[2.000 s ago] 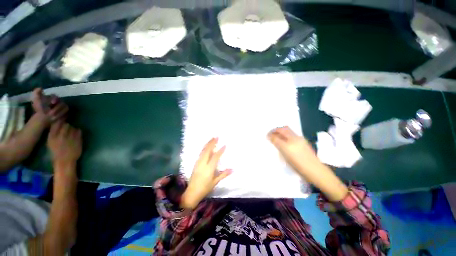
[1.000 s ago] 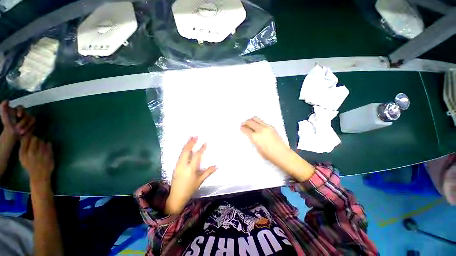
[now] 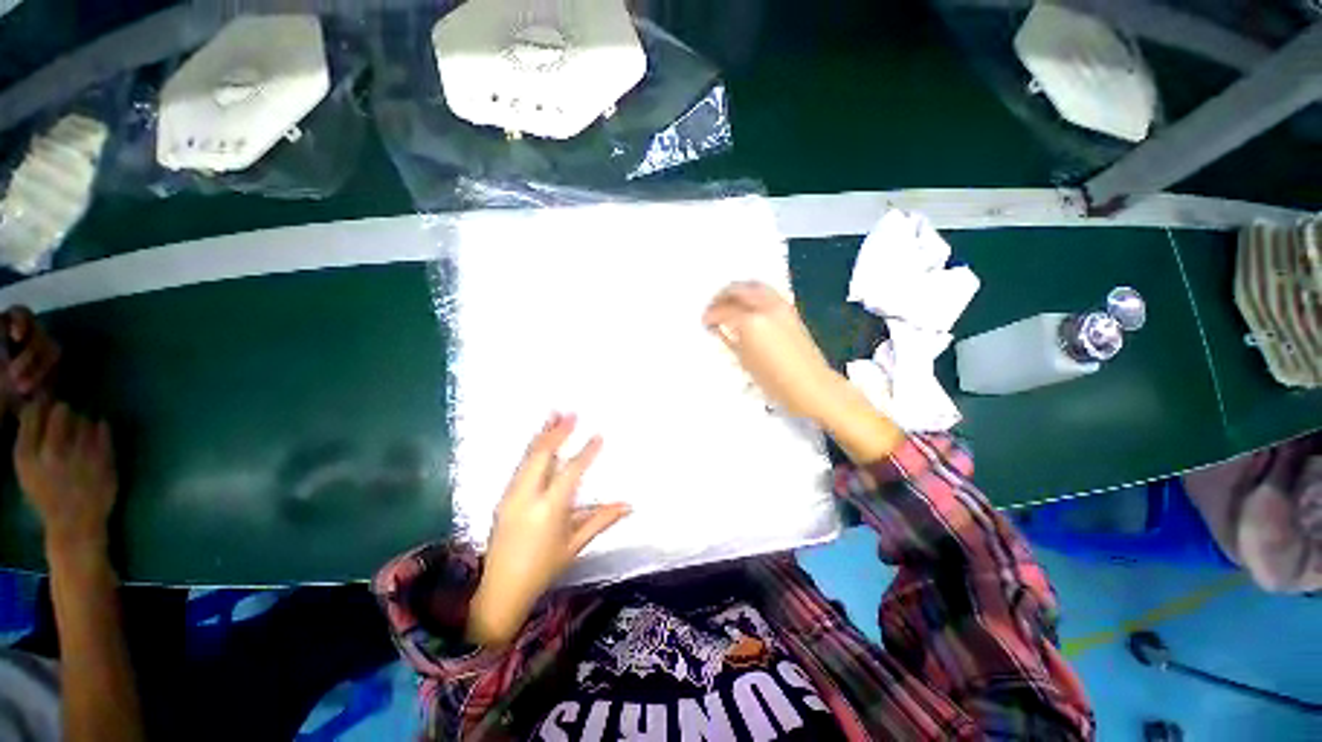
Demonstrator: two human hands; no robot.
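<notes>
A bright white poly bag stack [image 3: 624, 341] lies flat on the dark green bench in front of me, with clear crinkled edges at its left and top. My left hand [image 3: 539, 525] rests on its lower left part with the fingers spread, holding nothing. My right hand [image 3: 768, 348] is over its right part, slightly blurred, with the fingers bent together. I cannot tell whether a sheet edge is between those fingers.
Crumpled white cloths [image 3: 913, 312] and a translucent bottle [image 3: 1027, 352] stand right of the stack. Beyond the pale rail [image 3: 290, 249], hexagonal housings [image 3: 539, 65] lie on clear bags. A stack of housings [image 3: 1283, 302] is at the far right. Another person's hands [image 3: 65, 464] are at left.
The view has shifted, so the housings beyond the rail appear farther left. My right hand has moved up the stack, away from me. My left hand stays at the lower left.
</notes>
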